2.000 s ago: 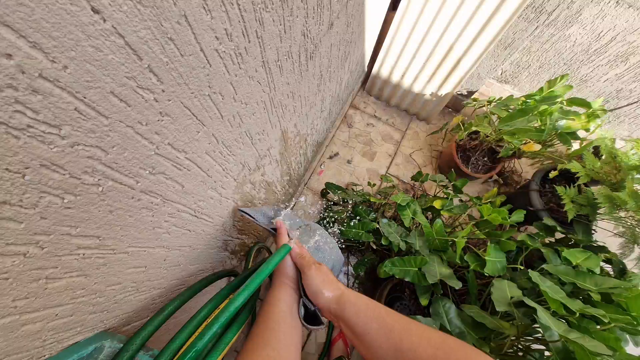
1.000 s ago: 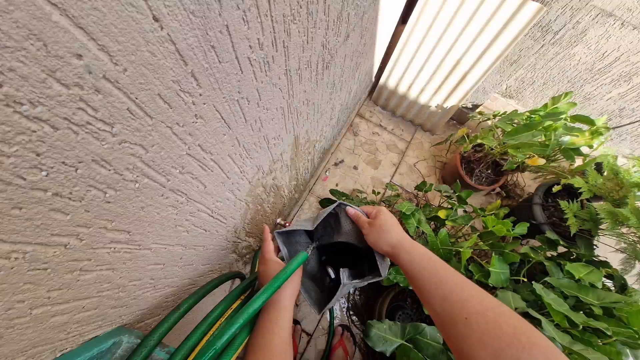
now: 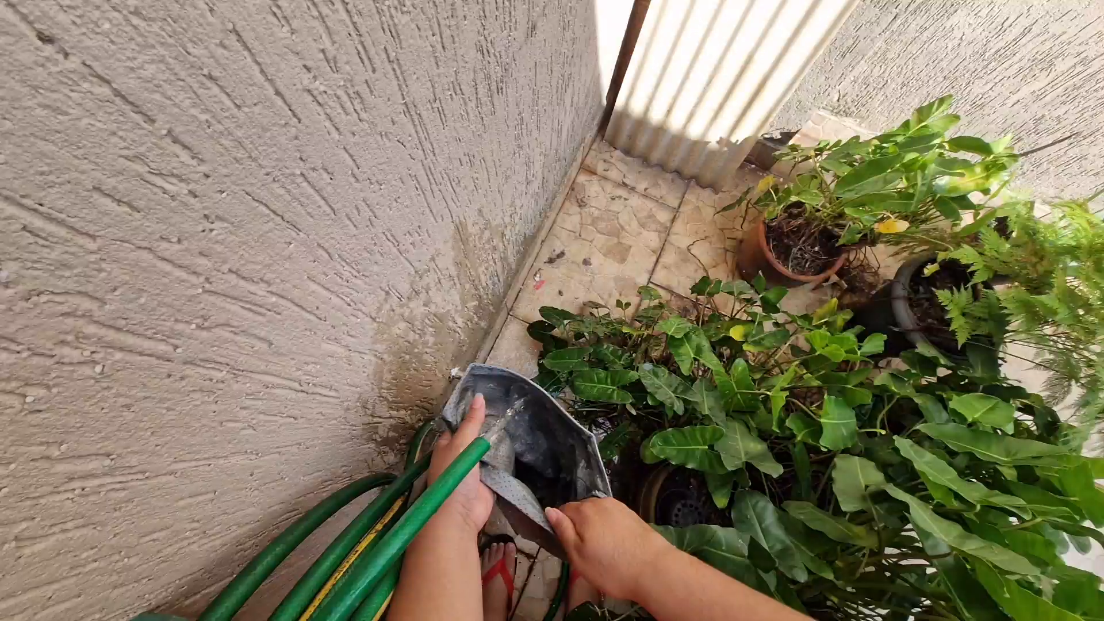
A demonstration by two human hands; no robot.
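Note:
A grey flexible pouch or bag [image 3: 552, 431] hangs open-mouthed between my hands, its dark inside facing up. My left hand [image 3: 461, 470] is at its left side, with the fingers on the rim. My right hand [image 3: 595, 535] grips the lower right edge between thumb and fingers. A green garden hose [image 3: 405, 526] passes over my left hand and wrist, and water runs from its end into the pouch. What holds the hose is hidden.
A rough plastered wall [image 3: 259, 259] with a wet patch rises on the left. Leafy plants [image 3: 776, 431] crowd the right, with a terracotta pot [image 3: 789, 250] and a black pot [image 3: 923, 302] behind. Stone-patterned floor tiles [image 3: 595, 233] reach a corrugated panel [image 3: 707, 86]. My feet in sandals [image 3: 498, 569] stand below.
Two seconds ago my hands were close together on the pouch. They then moved apart and its mouth spread; now my right hand has moved down to the lower edge.

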